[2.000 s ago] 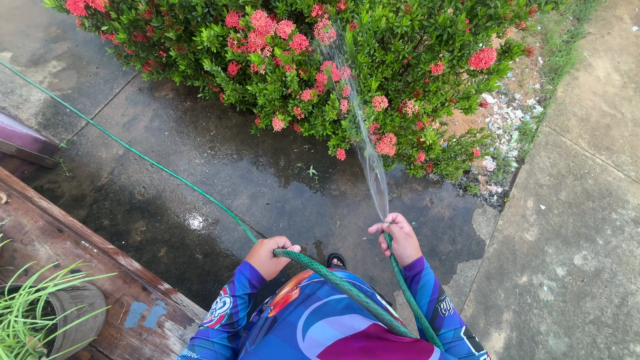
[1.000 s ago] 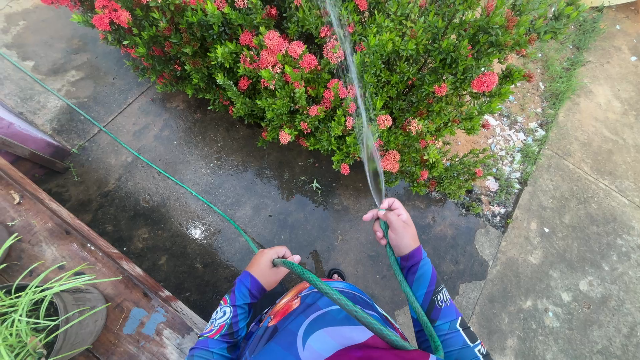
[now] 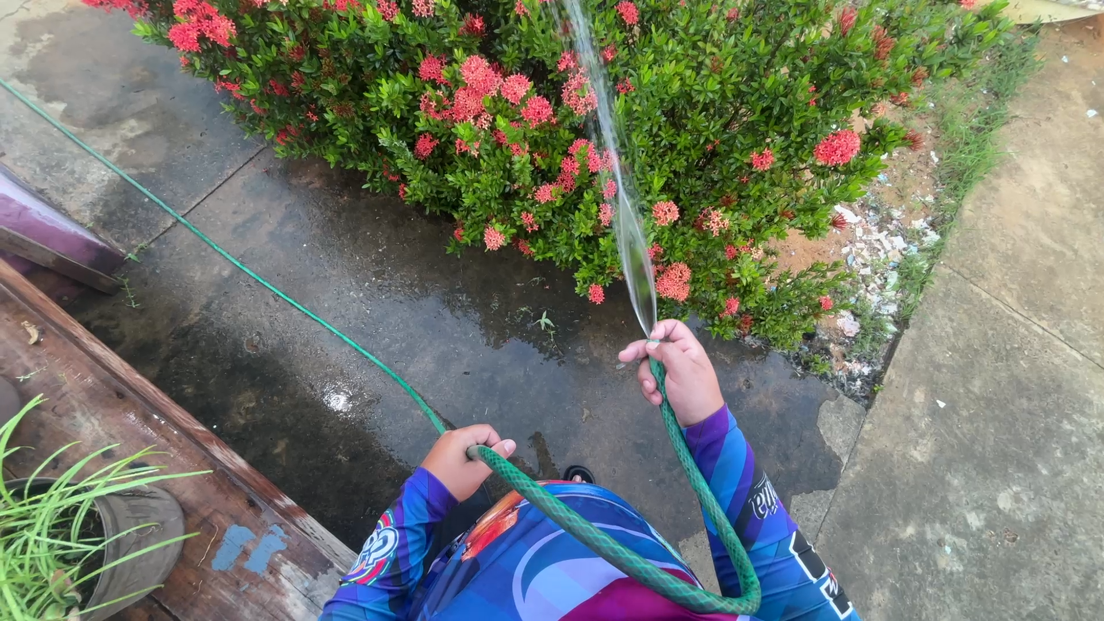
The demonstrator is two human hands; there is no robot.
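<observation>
A green garden hose (image 3: 601, 549) loops across the front of my body between my two hands. My left hand (image 3: 466, 459) is closed around it at the lower middle; beyond that hand the hose runs off to the upper left over wet concrete. Near the hose's end, my right hand (image 3: 680, 371) grips it with thumb and fingers at the mouth. From there a water stream (image 3: 614, 164) leaves upward and away, first as a flattened sheet, in front of a leafy bush (image 3: 517, 147) with clusters of coral-red flowers.
At the lower left is a worn wooden surface (image 3: 172, 431) with a potted plant (image 3: 138, 535) on it. A purple post or wall piece (image 3: 52, 224) stands beyond it. Pale rubble (image 3: 871, 259) and grass border the bush at the right, beside a concrete slab (image 3: 975, 448). My sandalled foot (image 3: 579, 473) shows below.
Two seconds ago my right hand was lower relative to my body, and the water stream reached the upper part of the bush; now the stream runs out past the top edge of the view.
</observation>
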